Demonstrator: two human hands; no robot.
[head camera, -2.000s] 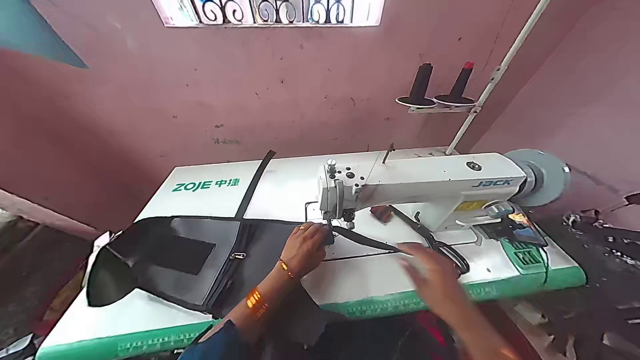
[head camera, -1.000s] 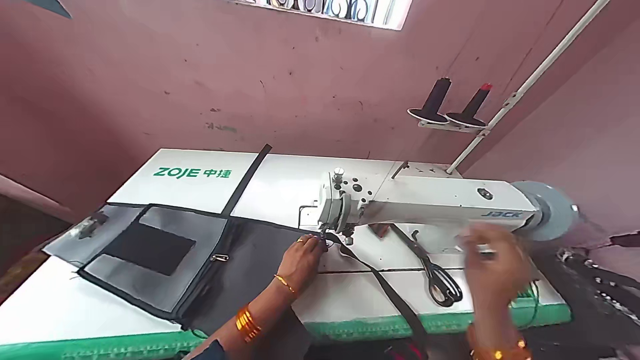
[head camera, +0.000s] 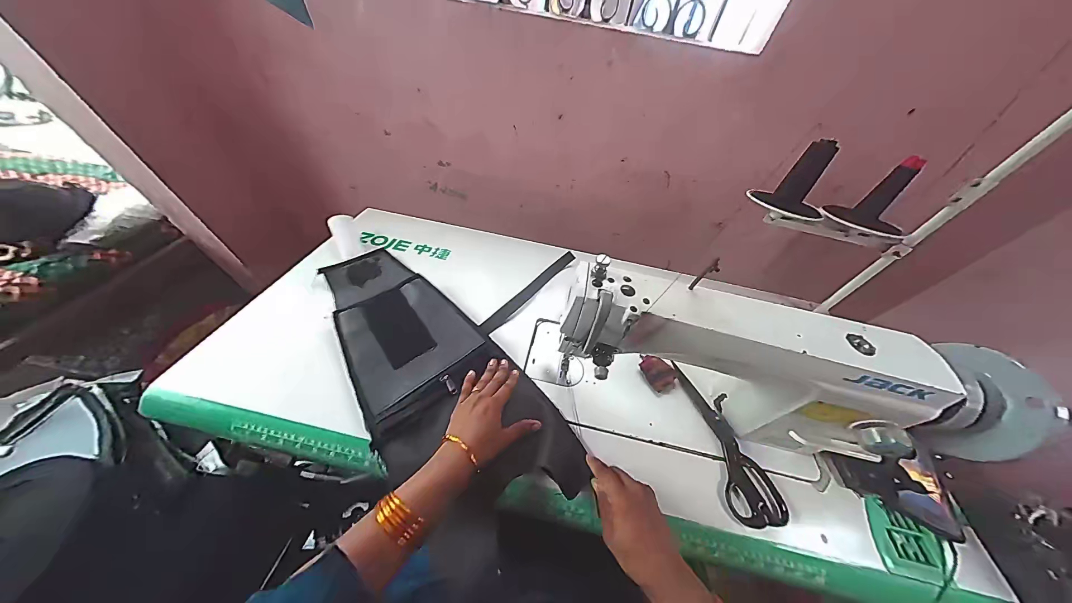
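My left hand (head camera: 490, 414) lies spread, palm down, on a black fabric piece (head camera: 410, 335) with a dark rectangular patch and a zipper pull. The piece rests left of the needle area of a white Jack sewing machine (head camera: 754, 335). A black strap (head camera: 529, 289) sticks out from its far edge. My right hand (head camera: 628, 511) is near the table's front edge, fingers curled, by the fabric's right corner; thin threads run from the needle area toward it. What it holds is too small to tell. Black-handled scissors (head camera: 754, 494) lie right of it.
A small dark red object (head camera: 657, 374) lies by the scissors. Two thread cones (head camera: 808, 180) stand on a rack at upper right. A phone-like device (head camera: 921, 494) sits near the green control panel (head camera: 909, 540). Dark fabric pieces (head camera: 59, 427) are piled at lower left.
The fabric has moved away from the needle and turned. My left hand has left the needle area and lies flat on it. My right hand has come down to the table's front edge.
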